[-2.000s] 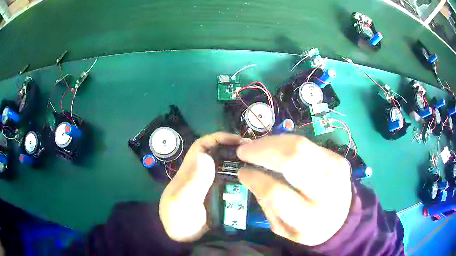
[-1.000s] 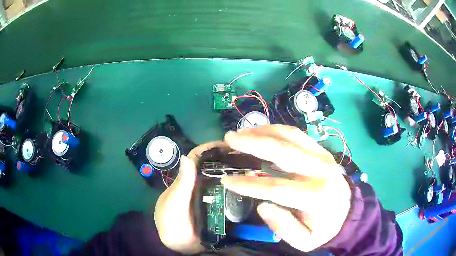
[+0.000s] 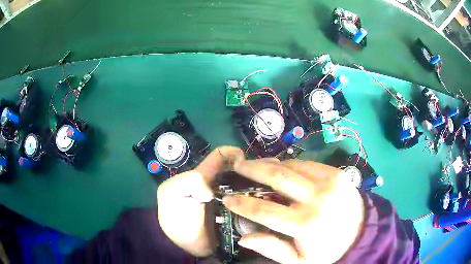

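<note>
My left hand [image 3: 183, 214] holds a black speaker housing [image 3: 240, 181] from its left side, low in the middle of the view. My right hand [image 3: 304, 206] lies over its right side, with fingertips at the parts along its upper edge. A green circuit board [image 3: 225, 234] stands at the housing's left inside, with a small pale connector. Part of a round speaker [image 3: 248, 225] shows beside it, between my right fingers. A thin white wire [image 3: 199, 198] sticks out across my left hand. The housing's right part is hidden by my right hand.
A housing with a silver speaker [image 3: 170, 148] lies left of my hands. Several wired assemblies lie beyond them, one with a green board [image 3: 236, 94]. More assemblies stand at the far left [image 3: 65, 138] and far right [image 3: 408, 124]. Two lie on the green strip [image 3: 206, 28] behind.
The held housing has turned and tilted, and its blue battery is now hidden. My right fingers have shifted lower over it. The two assemblies on the green strip have moved left.
</note>
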